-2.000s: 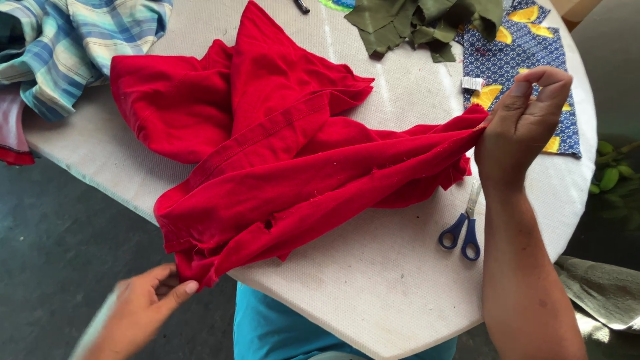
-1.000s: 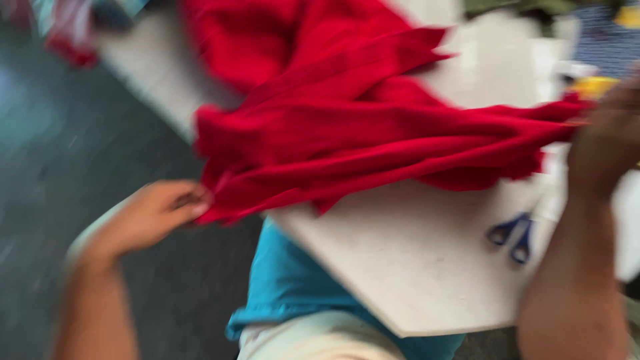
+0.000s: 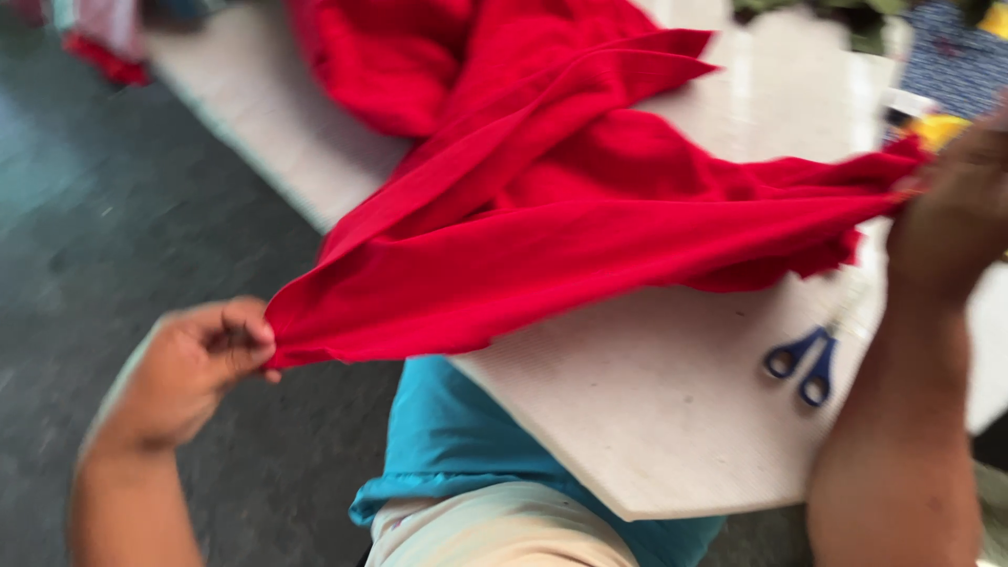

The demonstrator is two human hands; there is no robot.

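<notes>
A large red cloth (image 3: 567, 228) is pulled out between my two hands, its near edge stretched nearly straight. At the lower left, past the table's edge, my left hand (image 3: 209, 362) pinches one corner between thumb and fingers. My right hand (image 3: 949, 197), partly cut off at the right edge of the view, grips the other end of that edge. The rest of the cloth lies bunched on the table toward the top. Scissors with blue handles (image 3: 803, 366) rest on the table just left of my right forearm; their blades are blurred and hard to make out.
The pale table (image 3: 630, 409) has a corner near my lap, over turquoise clothing (image 3: 449, 425). Blue patterned fabric with yellow (image 3: 949, 63) lies at the upper right, beside dark green cloth (image 3: 866, 20). Other fabric (image 3: 102, 35) hangs at the upper left above the dark floor.
The red cloth's near edge has been drawn smoother and straighter between my hands. Both hands still hold it. The view has shifted, with the lap now showing.
</notes>
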